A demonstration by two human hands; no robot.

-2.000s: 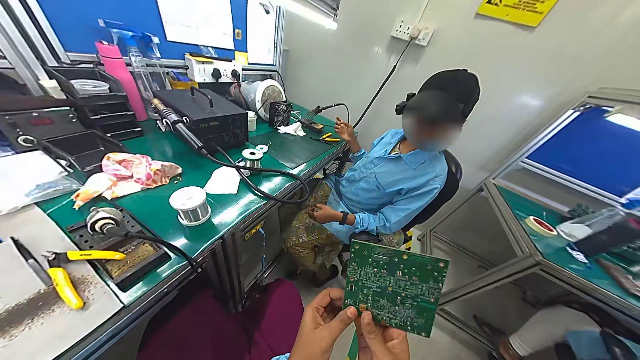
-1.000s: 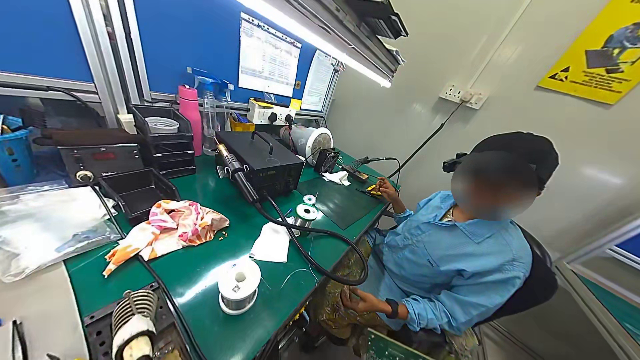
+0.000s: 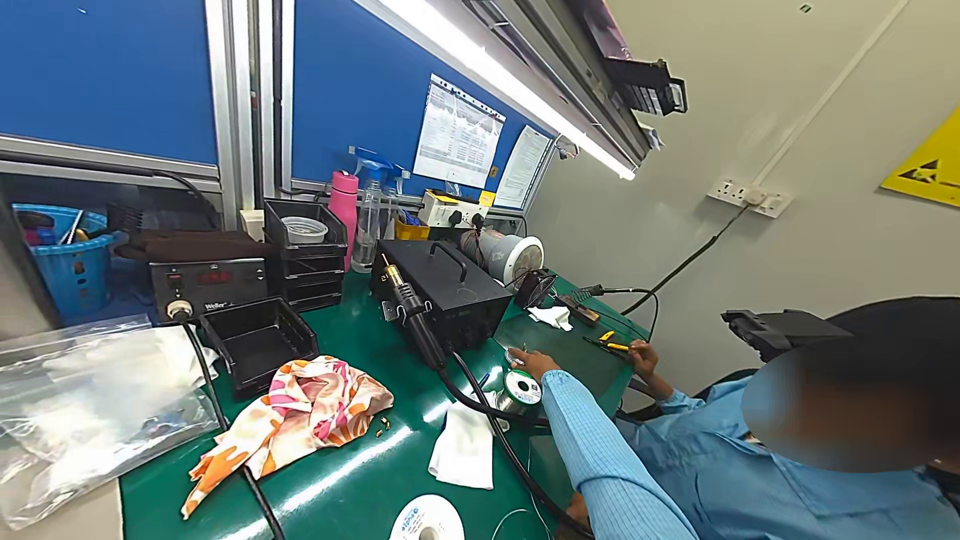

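Observation:
My right hand (image 3: 534,363), in a light-blue ribbed sleeve, reaches over the green bench. Its fingertips touch a small spool (image 3: 514,358), mostly hidden under them; whether they grip it I cannot tell. Just below stands a green-rimmed spool of solder wire (image 3: 523,388). A folded white cloth (image 3: 463,445) and a white spool (image 3: 427,520) are nearer me. To the left, a hot-air gun (image 3: 414,319) hangs in a holder on a black station (image 3: 450,289). My left hand is out of view, and no circuit board shows.
At right sits a co-worker in blue; one hand (image 3: 646,364) is beside yellow-handled pliers (image 3: 609,345). A black hose (image 3: 487,411) crosses the bench. Leftward lie a patterned cloth (image 3: 322,401), a black tray (image 3: 259,341) and a plastic bag (image 3: 97,412). A lamp (image 3: 510,75) hangs overhead.
My right hand, holding the green circuit board with my left two seconds ago, is now at the small spool. The board has left the view. The view has turned up and left.

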